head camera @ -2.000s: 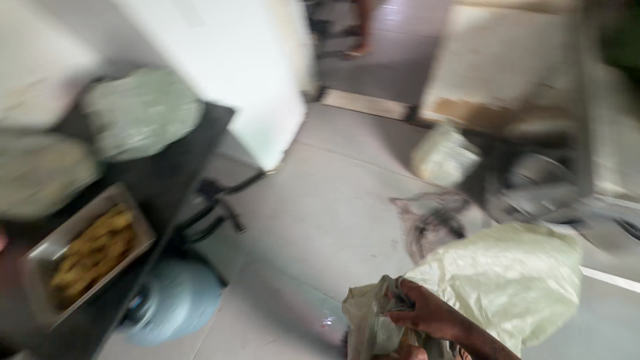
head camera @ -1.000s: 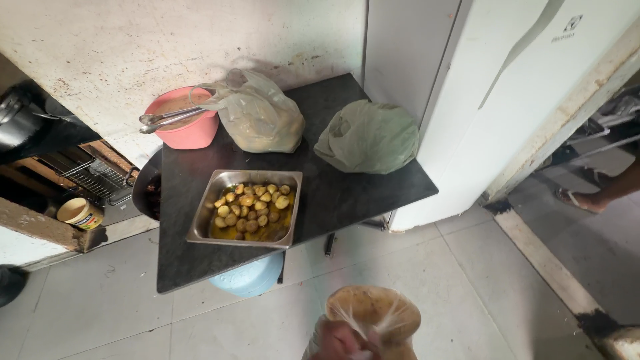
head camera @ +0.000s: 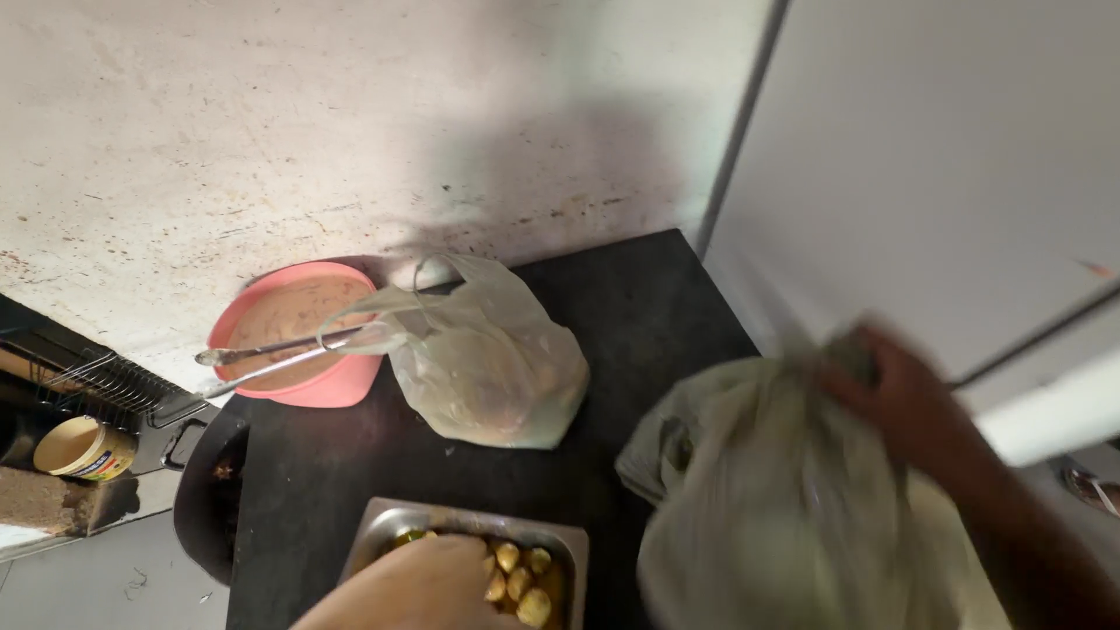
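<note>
My right hand [head camera: 884,385], blurred, grips the gathered neck of a large translucent plastic bag [head camera: 787,525] over the right part of the black table. Its contents cannot be made out. Greenish plastic [head camera: 669,446] bulges at its left, partly hidden. What looks like my left hand [head camera: 446,569] reaches in from the bottom edge across a metal tray [head camera: 575,560]; its fingers are not clear. Small browned round food pieces [head camera: 518,582] in oily liquid show beside it. Another tied plastic bag [head camera: 490,376] stands on the table behind the tray.
A pink bowl [head camera: 354,385] of pinkish-beige mixture stands at the back left, with metal utensils [head camera: 271,359] across its rim. A dark pan [head camera: 206,516] sits beyond the table's left edge. Farther left are a wire rack [head camera: 105,381] and tub [head camera: 83,446]. A white refrigerator [head camera: 919,175] stands at right.
The view has come much closer to the table. My right hand and the large bag it grips are now over the table's right side, where one second ago a greenish bag stood in plain view.
</note>
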